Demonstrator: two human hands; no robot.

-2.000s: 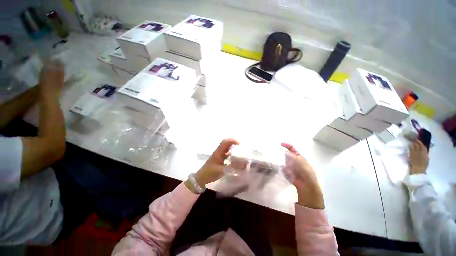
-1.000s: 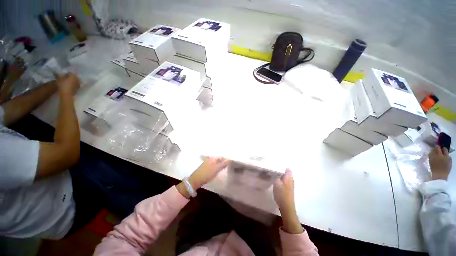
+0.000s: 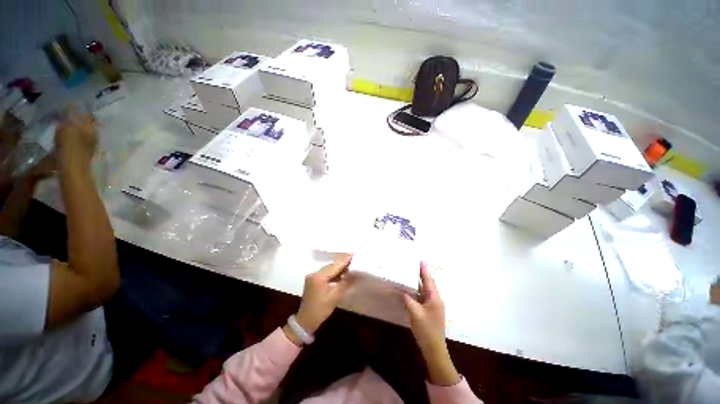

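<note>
A white retail box (image 3: 383, 264) lies flat at the table's front edge in front of me, its purple-blue picture facing up. Strong glare washes out much of its top. My left hand (image 3: 322, 290) holds its left front corner and my right hand (image 3: 427, 304) holds its right front corner. I cannot tell whether film surrounds the box. Clear crinkled plastic bags (image 3: 209, 229) lie to the left along the table edge.
White box stacks stand at left (image 3: 237, 150) and right (image 3: 588, 166). A dark pouch (image 3: 436, 85), a phone (image 3: 412, 121) and a dark bottle (image 3: 530, 95) are by the wall. One person's arm (image 3: 83, 213) is at far left, another's sleeve (image 3: 687, 347) at right.
The box, earlier tilted up between my hands, is now lower and flatter with its picture showing. My hands are closer together. The right neighbour's hand has left the dark phone.
</note>
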